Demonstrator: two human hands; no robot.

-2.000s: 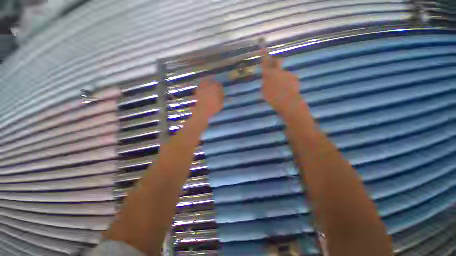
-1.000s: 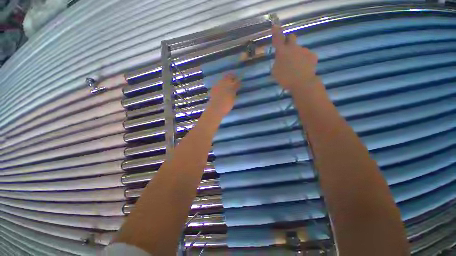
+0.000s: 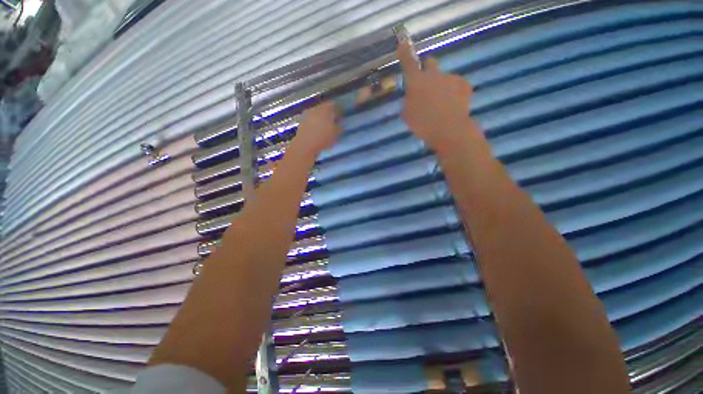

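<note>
A rectangular metal frame [image 3: 245, 138] lies over the edge of a ribbed blue sheet [image 3: 401, 238] and a bare strip of shiny metal bars [image 3: 308, 300]. My right hand [image 3: 438, 101] is at the frame's far right corner, its index finger extended along the side bar; whether it grips is unclear. My left hand [image 3: 317, 129] is inside the frame at the blue sheet's far left corner, fingers bent; what lies under the fingertips is hidden. A small brass and dark clip [image 3: 376, 85] sits between my hands at the sheet's far edge.
A pale pink ribbed sheet [image 3: 116, 231] lies left of the bare bars, with a small metal fitting [image 3: 154, 155] at its far edge. A white ribbed sheet [image 3: 193, 61] runs along the far side. Another clip [image 3: 453, 377] is near the bottom edge. Crumpled white material [image 3: 81, 58] is at upper left.
Since one second ago, my left hand and the frame's far left corner appear further left and the view has tilted. My right hand stays at the frame's far right corner.
</note>
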